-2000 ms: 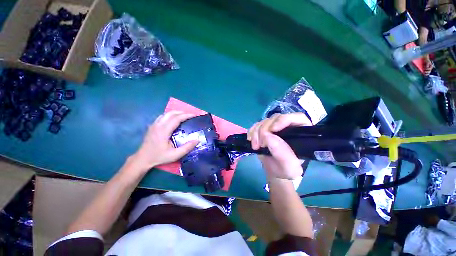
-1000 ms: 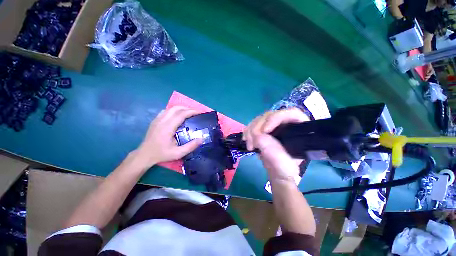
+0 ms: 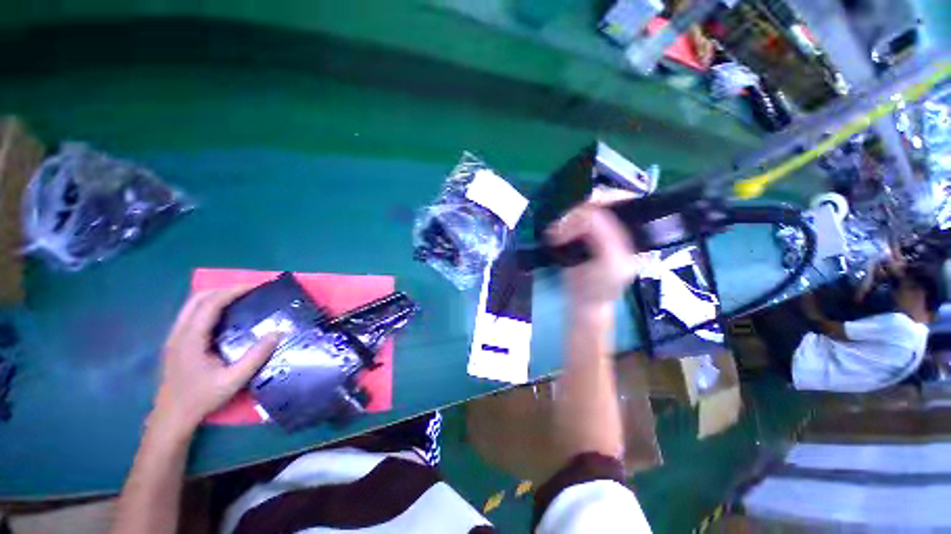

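Observation:
My left hand (image 3: 214,360) holds the black device housing (image 3: 297,365) on the red foam mat (image 3: 381,360), fingers over its top left and thumb on its face. The housing's arm points to the upper right. My right hand (image 3: 594,250) is blurred and grips the black electric screwdriver (image 3: 652,221), which lies sideways with its tip end pointing left, well apart from the housing. A black and white adhesive pad sheet (image 3: 503,344) lies between the mat and my right hand.
A clear bag with a white label (image 3: 495,198) lies behind the sheet. Another clear bag (image 3: 94,209) is at left, by a carton edge (image 3: 16,209). A silver-white box (image 3: 624,170) and a black tray (image 3: 714,329) stand at right. A black cable (image 3: 808,245) curves there. A person (image 3: 860,349) sits at right.
The view has swung to the right. My right hand has moved the screwdriver away from the housing to the right. My left hand still holds the housing, whose arm now shows.

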